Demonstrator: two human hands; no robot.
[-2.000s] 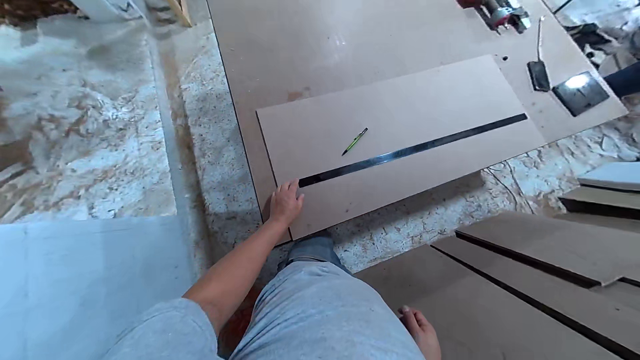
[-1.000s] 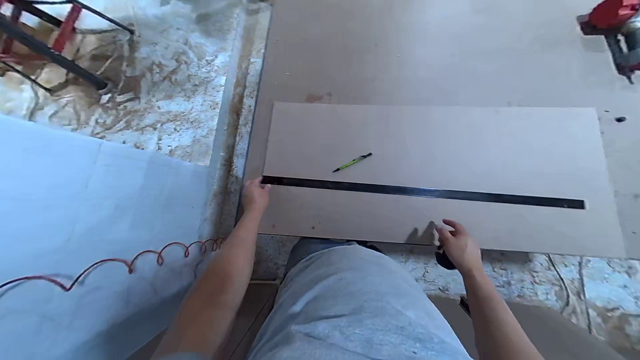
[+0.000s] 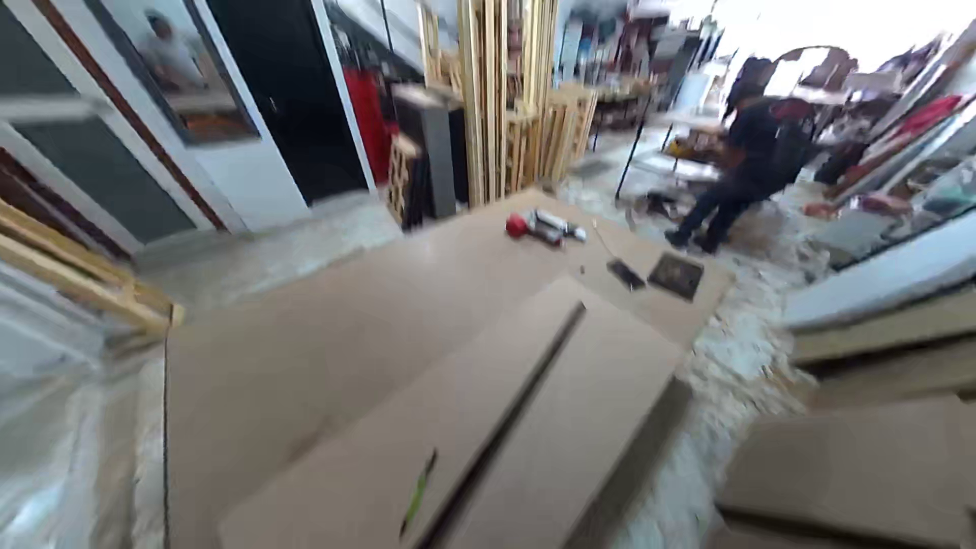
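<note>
Neither of my hands shows in the current head view. A long dark straightedge strip (image 3: 509, 422) lies lengthwise on a narrow tan board (image 3: 602, 366), its near end cut off by the lower edge of the view. To the left of the strip, on the same board, rests a green and black pen or marker (image 3: 418, 494). The narrow board lies on a larger tan sheet (image 3: 305, 358) that forms the work surface.
A red and silver power tool (image 3: 543, 227), a dark phone-like object (image 3: 626, 274) and a dark square item (image 3: 675, 275) sit at the far end. Wooden strips (image 3: 480, 99) stand behind. A person (image 3: 755, 152) is beyond, right. Boards (image 3: 854, 465) are stacked at lower right.
The view has swung up toward the room. My left hand, earlier at the strip's left end, and my right hand, earlier near the board's front edge, are out of sight.
</note>
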